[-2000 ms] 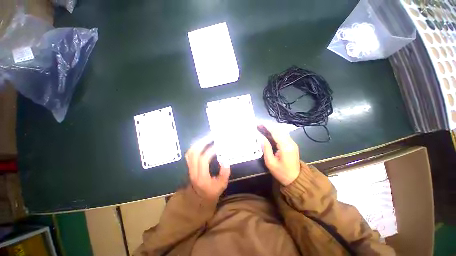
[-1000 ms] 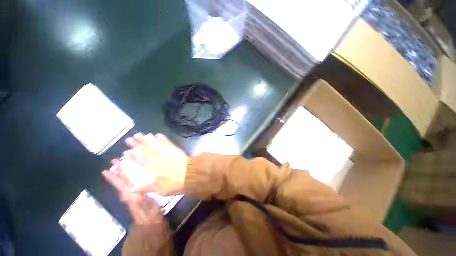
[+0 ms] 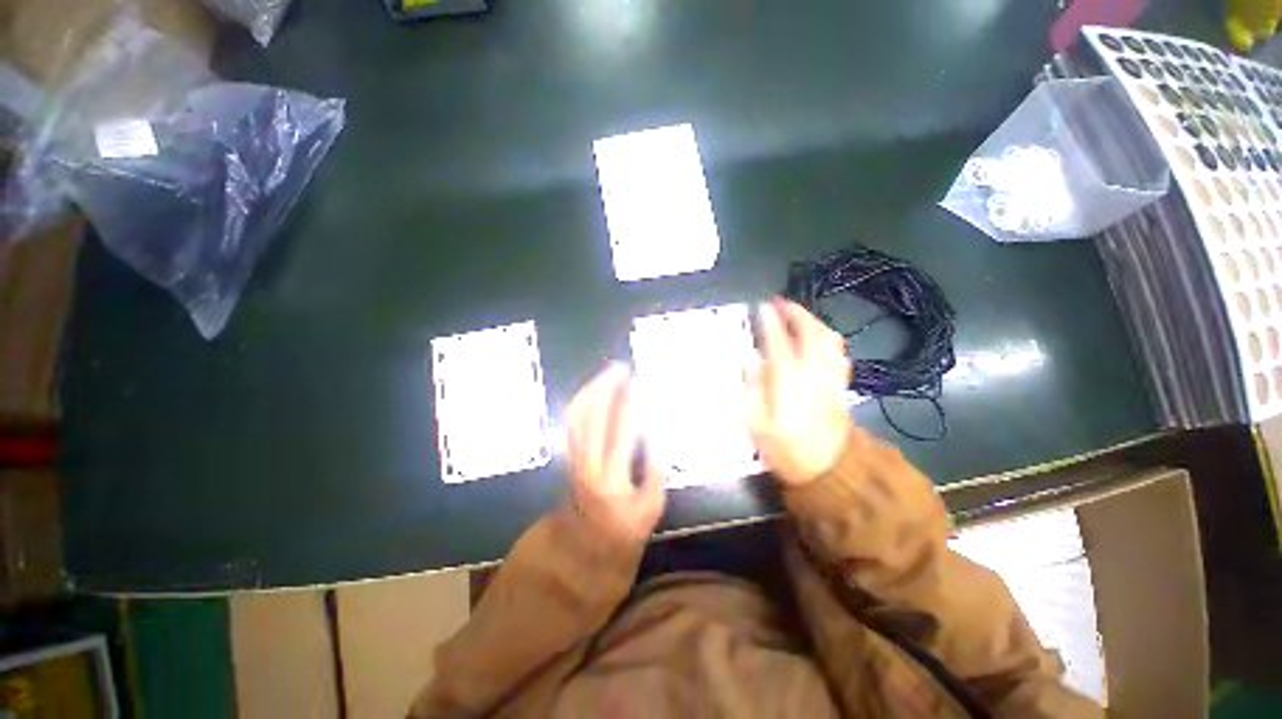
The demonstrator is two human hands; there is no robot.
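Note:
A white rectangular cover plate (image 3: 696, 393) lies on the dark green table close in front of me, with small slots along its edge. My left hand (image 3: 613, 447) is at its left side and my right hand (image 3: 801, 393) at its right side. Both hands are blurred, with the fingers at the plate's edges. A black seal coil (image 3: 921, 316) lies just right of my right hand, which partly hides it. A separate cover (image 3: 491, 402) lies at the left. A stack of covers (image 3: 657, 202) lies farther back. Glare hides surface detail.
Crumpled plastic bags (image 3: 211, 176) lie at the far left. A clear bin (image 3: 1057, 166) with pale rings stands at the back right, beside a tall stack of sheets (image 3: 1174, 302). An open carton (image 3: 1153, 576) holds white pieces at my lower right. A dark device (image 3: 437, 6) is at the top edge.
The view swung right and has come back. One second ago my hands were together over the plate; now they are apart, one at each side of it.

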